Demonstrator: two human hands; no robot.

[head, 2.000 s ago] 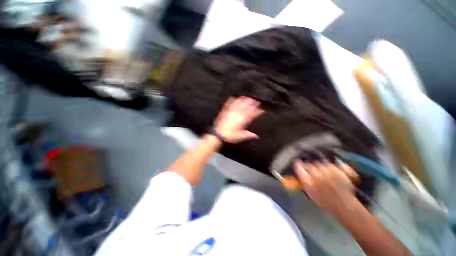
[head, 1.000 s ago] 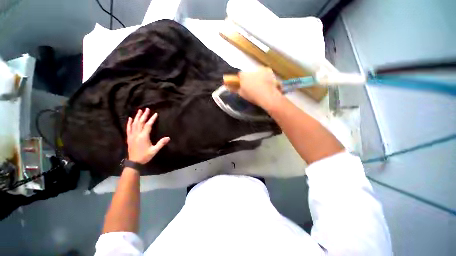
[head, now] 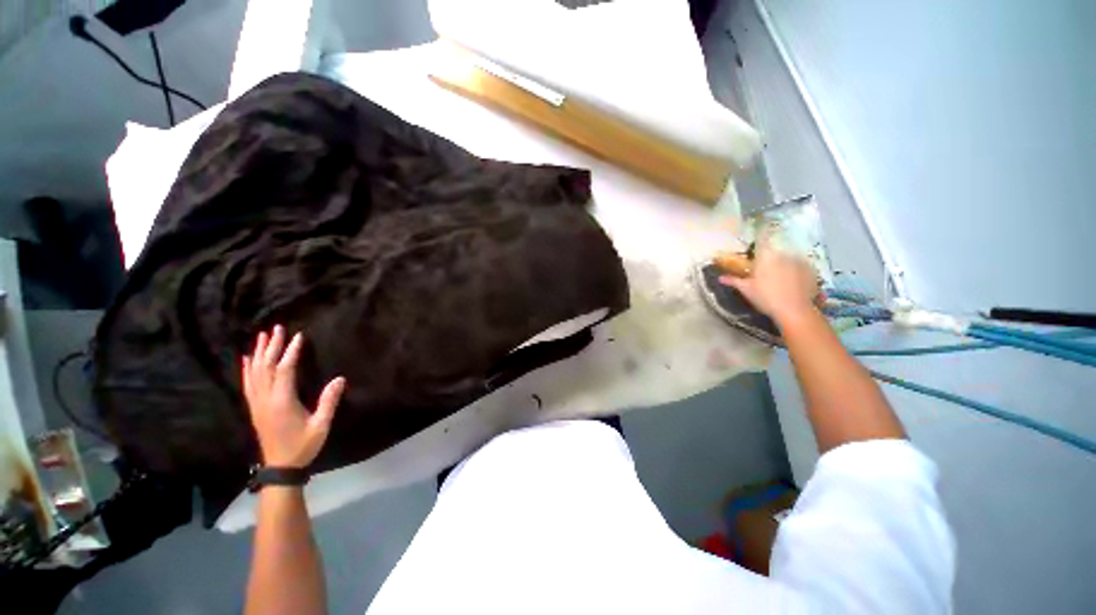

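Note:
The dark brown-black garment (head: 421, 264) lies over the white padded table cover (head: 685, 288), with a pale slit near its lower right edge. My left hand (head: 285, 402) lies on the lower left of the garment, fingers spread, holding nothing. My right hand (head: 775, 282) is closed round the orange-brown handle of the steam iron (head: 748, 315). The iron is at the right end of the table, off the garment, beside the worn plate. The hand is slightly blurred; whether the iron touches the cover cannot be told.
A long white padded form (head: 625, 78) on a tan wooden base (head: 589, 132) lies at the back right. A stained iron rest plate (head: 796, 228) is at the right end. Blue hoses (head: 1022, 342) run off right. A metal box (head: 60, 481) stands at the left, a white board (head: 269, 48) at the back.
The iron in my right hand has moved right, off the garment to the table's end. My left hand stays spread on the garment. The view has shifted, so the table appears further left.

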